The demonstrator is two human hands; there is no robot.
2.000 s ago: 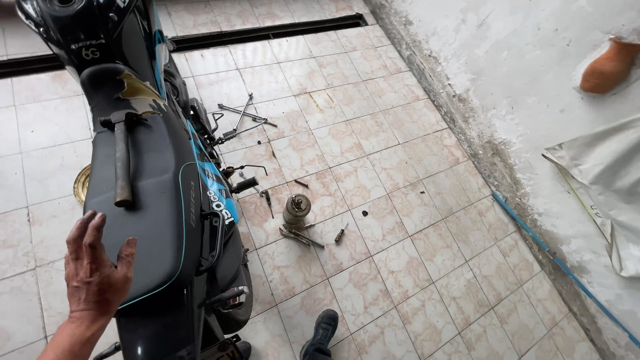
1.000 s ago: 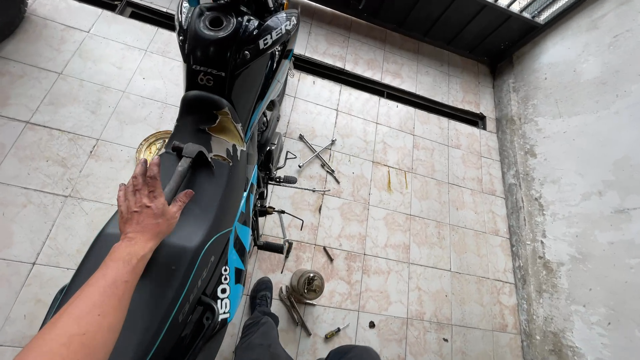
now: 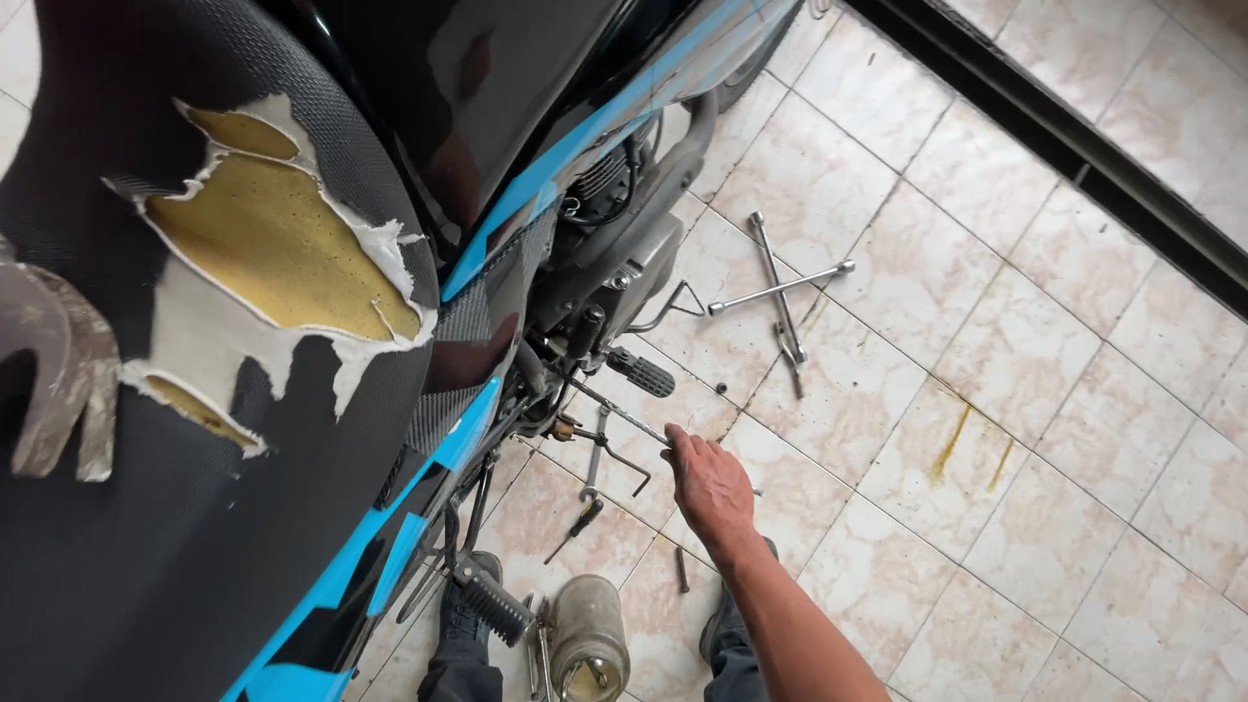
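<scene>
My right hand (image 3: 712,487) is closed around the outer end of a thin metal rod (image 3: 624,414), whose other end reaches in among the parts beside the motorcycle's engine (image 3: 624,263). A rubber-covered footpeg (image 3: 641,372) is just above the rod. My left hand is out of the frame. The black motorcycle seat (image 3: 322,487) has torn covering with yellow foam (image 3: 273,244) showing. A hammer's metal claw (image 3: 68,380) rests on the seat at the left edge.
Crossed socket wrenches (image 3: 780,290) lie on the tiled floor. Near my feet are a wrench (image 3: 594,458), a screwdriver (image 3: 585,518), a bolt (image 3: 682,569) and a glass jar (image 3: 591,634). Another footpeg (image 3: 495,606) juts out low. A dark floor channel (image 3: 1082,171) crosses the upper right.
The left hand that was on the seat by the hammer is gone from view. My right hand has come into view, holding the rod. The view has moved closer to the seat and engine.
</scene>
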